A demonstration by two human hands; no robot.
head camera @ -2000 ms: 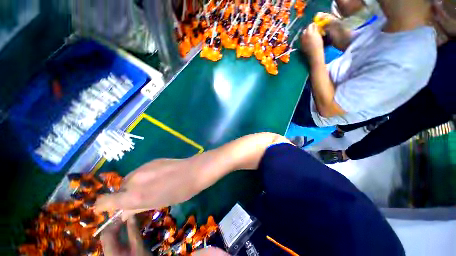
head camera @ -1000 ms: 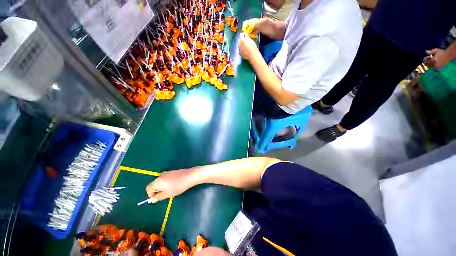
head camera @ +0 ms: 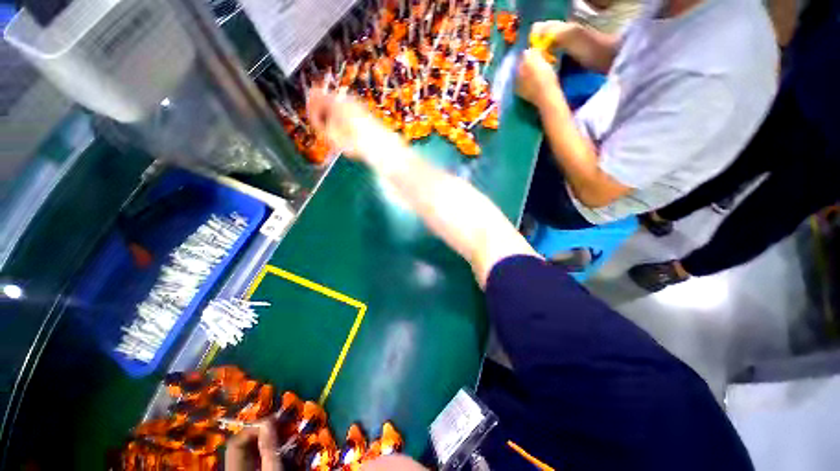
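My right hand (head camera: 336, 120) is stretched out over the lower-left edge of the heap of orange and black figures with white sticks (head camera: 451, 83). It is blurred, and whether it holds anything cannot be told. My left hand (head camera: 254, 448) is cut off by the bottom edge, its fingertips in the near pile of orange figures (head camera: 207, 405). A short white piece shows beside its fingers; its grip is unclear. A loose bundle of white sticks (head camera: 230, 319) lies beside a blue tray (head camera: 152, 363) of white sticks.
A yellow tape line (head camera: 343, 361) marks the green bench (head camera: 414, 340). A white bin (head camera: 110, 64) and paper sheet (head camera: 295, 28) are at the upper left. A seated person (head camera: 682, 120) holds a yellow piece across the bench; another person stands behind.
My right hand has moved from above the yellow tape, where it held a white stick, up to the heap of figures with sticks. My left fingertips have come into view at the bottom.
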